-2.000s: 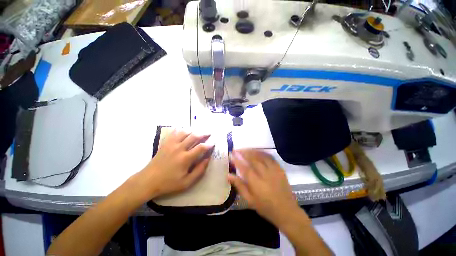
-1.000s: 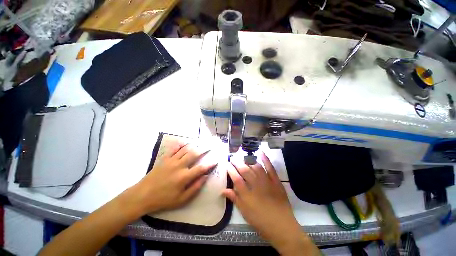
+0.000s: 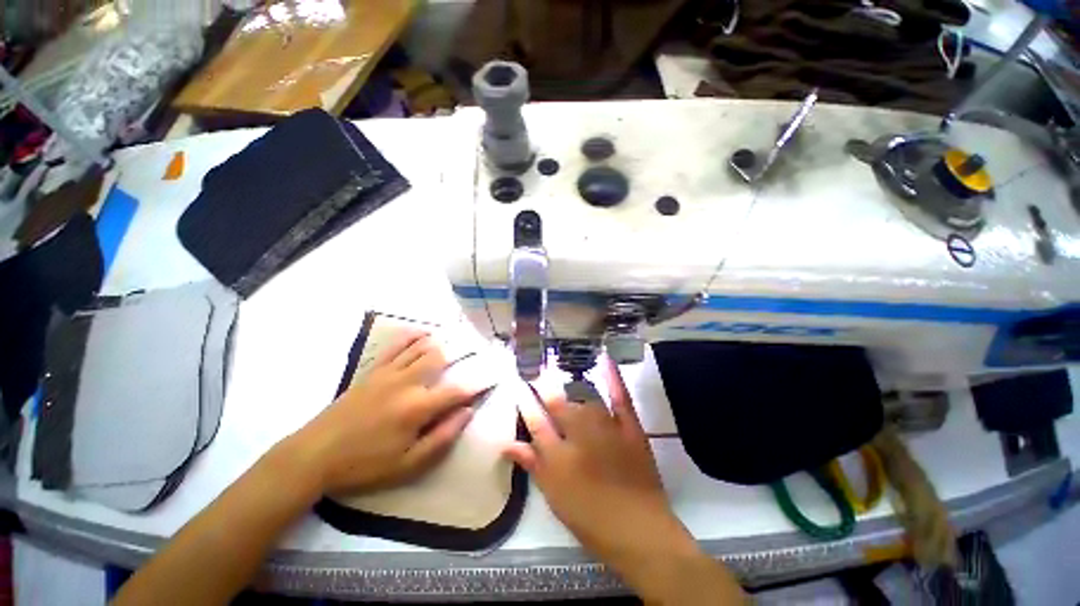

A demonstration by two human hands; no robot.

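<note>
A beige card template (image 3: 468, 479) lies on a black fabric panel (image 3: 397, 529), whose dark rounded border shows around it. My left hand (image 3: 385, 414) lies flat on the template with fingers spread. My right hand (image 3: 592, 456) rests at the panel's right edge, its fingertips close to the needle area. The white sewing machine (image 3: 687, 266) stands over the panel's upper right corner. Its presser foot and needle are lost in glare and behind parts of the machine head.
A pile of black panels (image 3: 764, 408) lies under the machine arm, with green and yellow scissor handles (image 3: 817, 509) beside it. Black two-part panels (image 3: 278, 195) lie upper left, grey-backed panels (image 3: 136, 397) far left. A measuring tape (image 3: 415, 577) runs along the front edge.
Since two seconds ago, my right hand has moved up beside the machine's needle area. The panel and template are slightly turned. The camera view has also shifted, showing more of the machine's top.
</note>
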